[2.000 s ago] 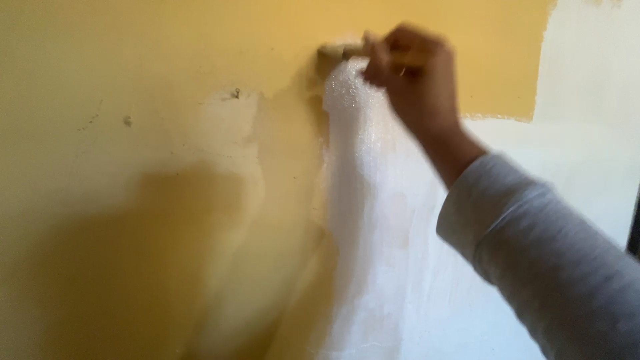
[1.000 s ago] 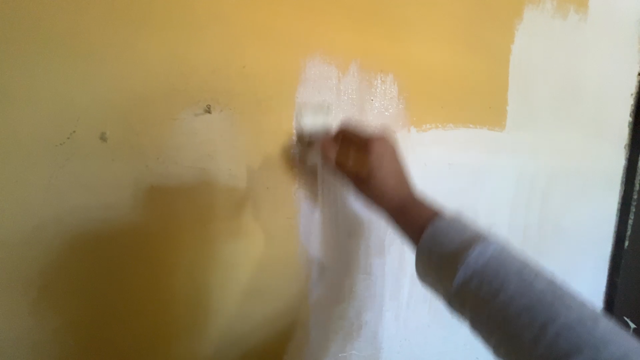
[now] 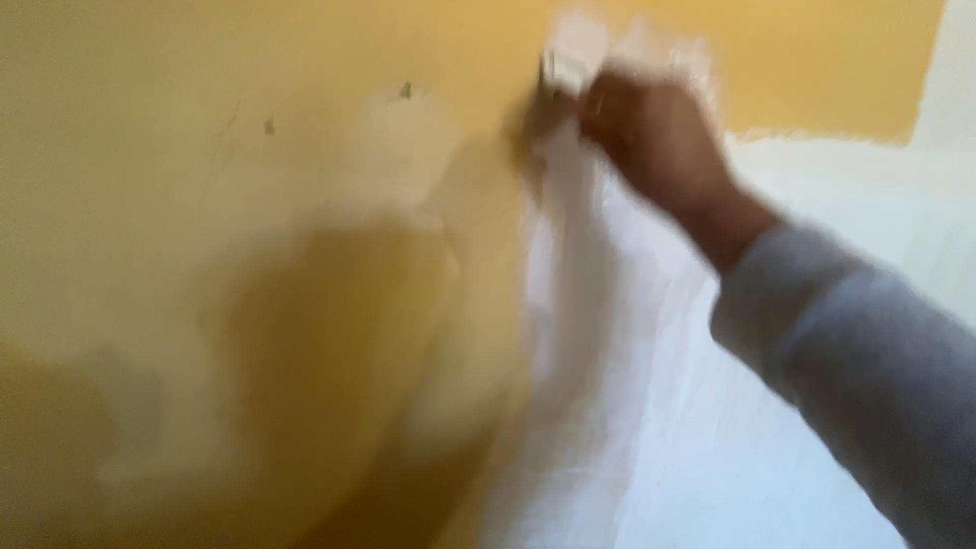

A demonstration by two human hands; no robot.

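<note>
My right hand [image 3: 656, 137], in a grey sleeve, holds a paintbrush [image 3: 563, 72] against the wall at the upper middle, blurred by motion. The brush is at the left edge of a patch of white paint [image 3: 579, 30] on the yellow wall [image 3: 823, 69]. White paint [image 3: 762, 442] covers the wall below and to the right of my hand. My left hand is out of view.
Small dark marks [image 3: 406, 91] and a paler patch show on the yellow wall left of the brush. Shadows [image 3: 343, 343] fall across the wall's lower left. At the upper right, a yellow block borders white paint.
White strokes have appeared on the yellow above the earlier white edge. My right hand first moved down from the top of the streak, with the brush still in it.
</note>
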